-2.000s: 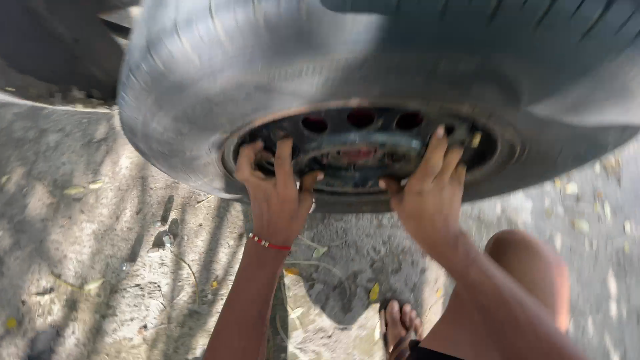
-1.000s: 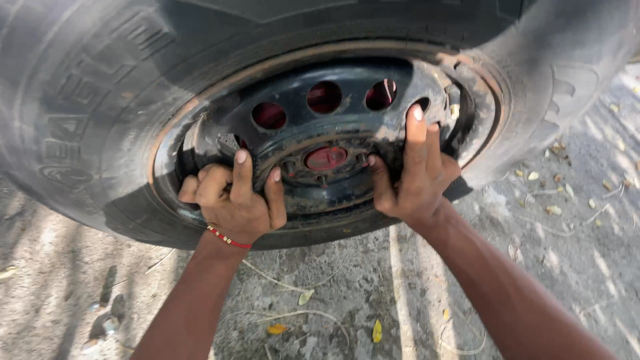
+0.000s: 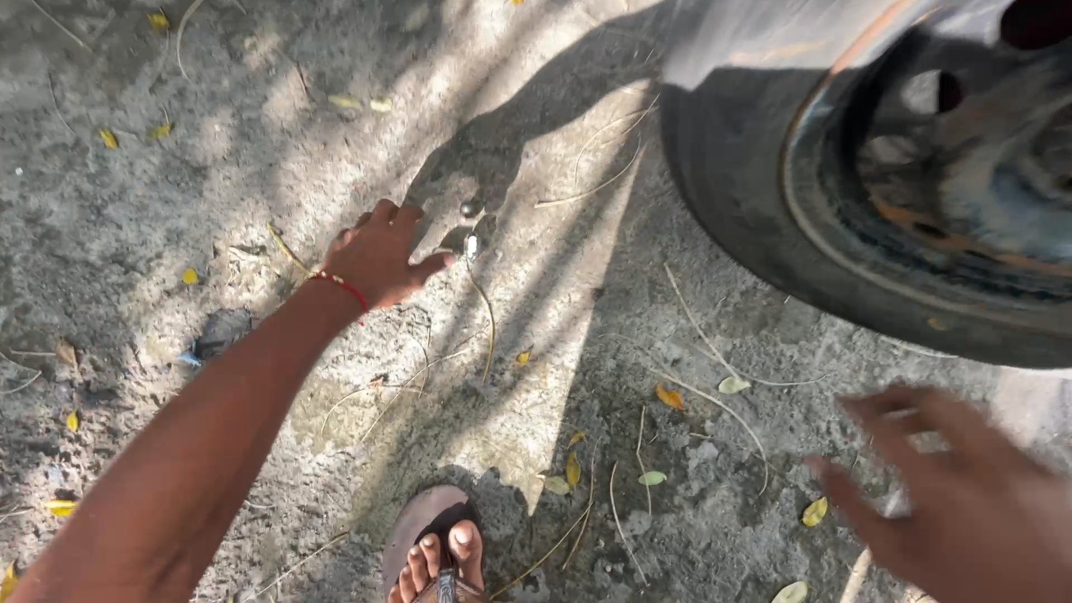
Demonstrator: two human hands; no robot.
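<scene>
My left hand (image 3: 377,255), with a red beaded bracelet at the wrist, is spread low over the concrete ground, its thumb beside two small shiny metal pieces, probably wheel nuts: one piece (image 3: 471,207) and another piece (image 3: 471,245). Nothing shows in its fingers. At the lower right, my right hand (image 3: 946,494) is blurred, fingers apart, below the tire and touching nothing that I can see. The rubber tire (image 3: 729,167) with its steel wheel rim (image 3: 988,176) fills the upper right, and the hands are off it.
My foot in a brown sandal (image 3: 431,523) stands at the bottom middle. Dry leaves, such as an orange leaf (image 3: 668,397), and thin twigs lie scattered over the rough ground. A dark scrap (image 3: 222,328) lies left of my forearm.
Both hands have come off the wheel rim, where their fingers rested before. The left hand is now down by the ground at the left. The view has swung left and down.
</scene>
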